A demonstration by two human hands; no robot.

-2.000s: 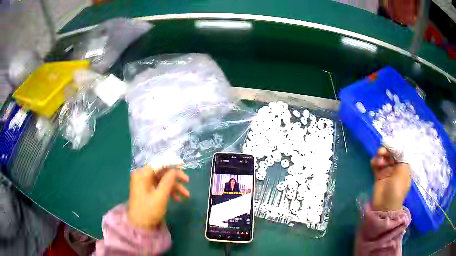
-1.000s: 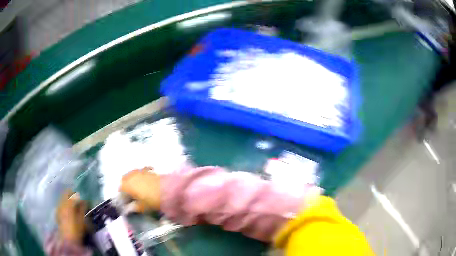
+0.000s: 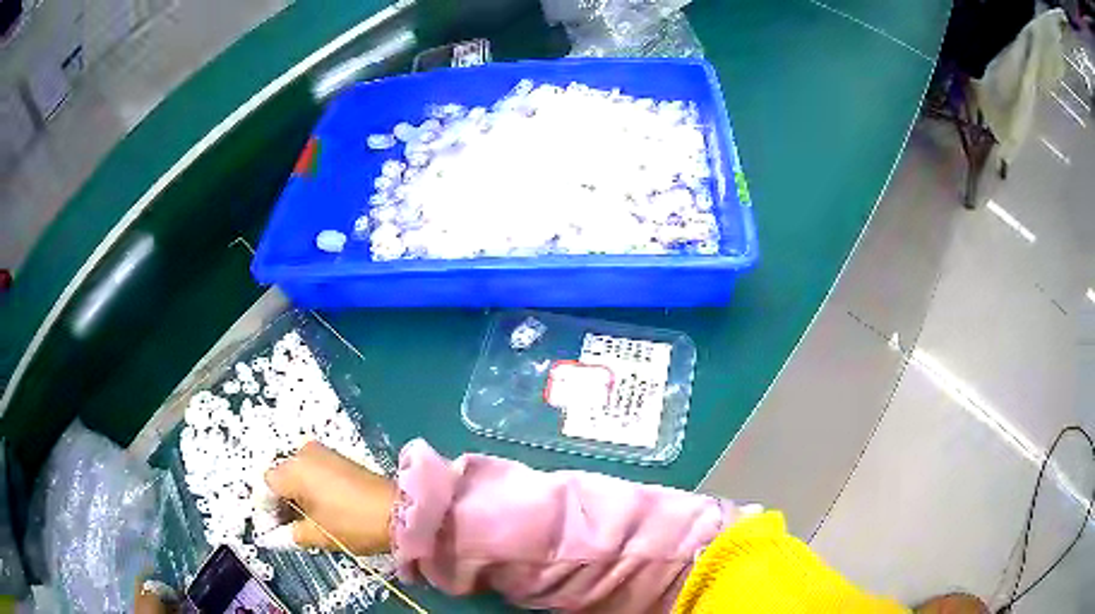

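Observation:
White plastic discs [image 3: 270, 396] lie loose on the clear ribbed tray [image 3: 306, 578] at the lower left. My right hand [image 3: 330, 498] is over the lower part of the discs, fingertips down among them. A thin tan stick [image 3: 382, 581] runs out from under its fingers towards the bottom edge. Whether the fingertips pinch a disc is hidden. Only a small part of my left hand [image 3: 151, 597] shows at the bottom left edge, beside the phone [image 3: 231, 585]; its grip cannot be seen.
A large blue bin [image 3: 504, 286] heaped with whitish-clear pieces stands at the back. A clear box [image 3: 510, 414] with a white, red-marked label lies in front of it. A crumpled clear bag [image 3: 96, 522] is at the left. The bench edge curves down the right side, with floor beyond.
The view has swung right, so the blue bin is central and the phone and large bag sit at the lower left. My right hand has moved from the bin to the discs.

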